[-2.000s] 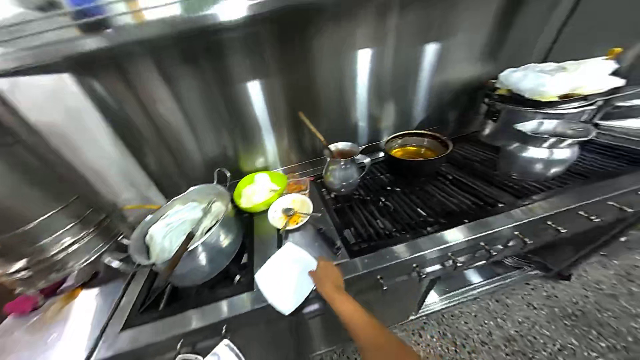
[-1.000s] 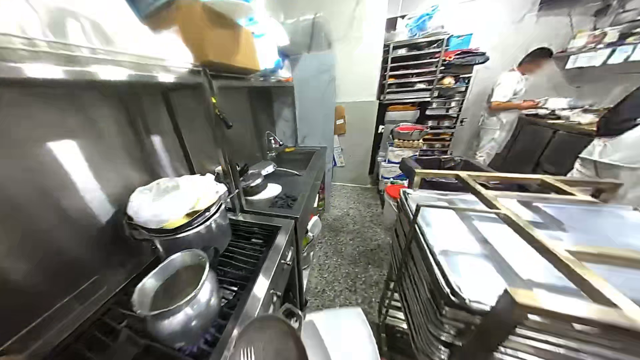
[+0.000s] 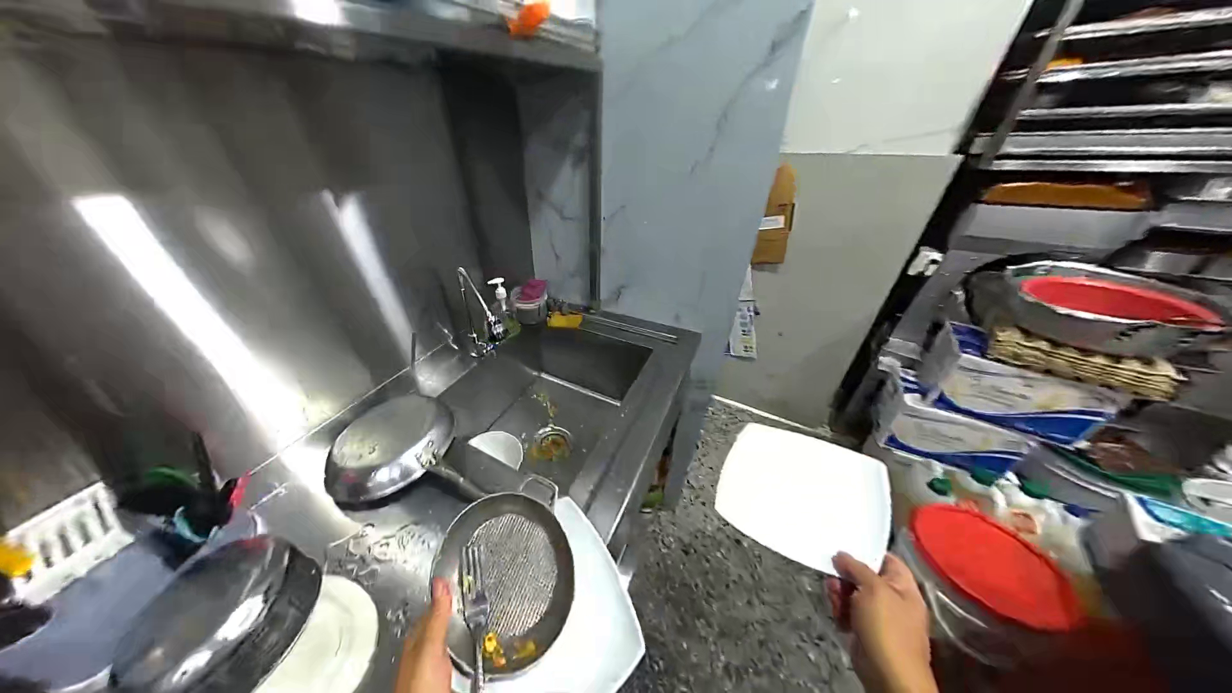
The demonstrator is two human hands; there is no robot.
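My left hand (image 3: pixel 426 643) is at the bottom, its thumb on a metal fork (image 3: pixel 474 602) that lies across a round metal strainer pan (image 3: pixel 510 568) with yellow food scraps. Beneath the pan is a white square plate (image 3: pixel 602 616), held from below with it; the fingers are hidden. My right hand (image 3: pixel 881 611) grips the near corner of another white square plate (image 3: pixel 807 496) over the floor. Ahead is a steel sink (image 3: pixel 587 361) with scraps around its drain (image 3: pixel 551 443), a white bowl (image 3: pixel 499 449) at its near edge and a faucet (image 3: pixel 472 308) behind.
Left of the sink, an overturned frying pan (image 3: pixel 390 448) rests on the wet steel counter. Nearer are a dark pan (image 3: pixel 217 616), a round white plate (image 3: pixel 332 635) and a utensil holder (image 3: pixel 91 568). At right stand a red-lidded bucket (image 3: pixel 996 563), boxes (image 3: pixel 1001 395) and a tray rack (image 3: pixel 1136 140).
The view has swung from the stove to the sink. Two seconds ago one hand held a white square plate above the stove front; now both hands show, with the fork, pan and two plates.
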